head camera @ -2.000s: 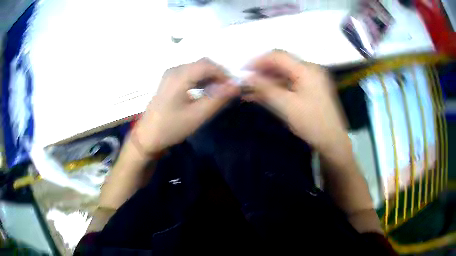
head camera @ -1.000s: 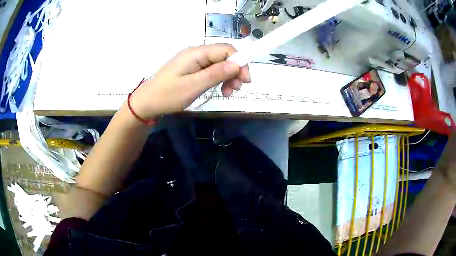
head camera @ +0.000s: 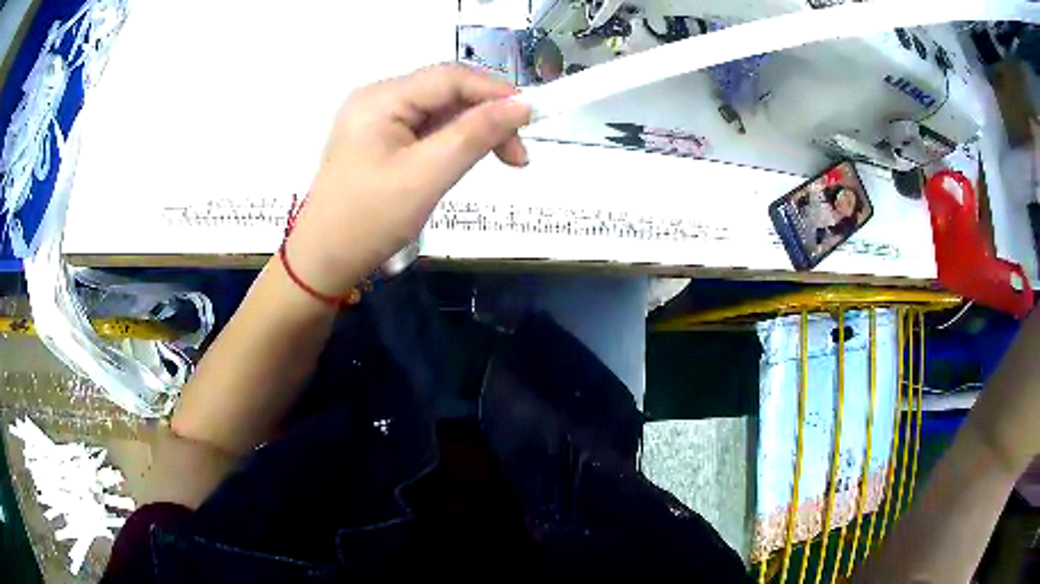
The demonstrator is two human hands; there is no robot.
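Note:
My left hand [head camera: 428,148] is above the white table, thumb and fingers pinching the end of a white tape [head camera: 684,54]. The tape runs from my fingertips up and right, over the sewing machine [head camera: 878,86], to the right edge of the picture. My right forearm shows at the lower right, but my right hand is cut off by the picture's edge. Pink-handled thread snips [head camera: 658,138] lie on the table beneath the tape.
A lit smartphone [head camera: 821,213] lies near the table's front edge [head camera: 547,265]. A red object [head camera: 969,245] is at its right. A yellow wire basket [head camera: 804,434] holds a pale blue packet. White tape bundles [head camera: 68,319] hang at left above cut white pieces [head camera: 71,491].
Both hands were together at the table's front edge; then my right arm went far right, stretching the tape out. Over the last second my left hand moved slightly up and left.

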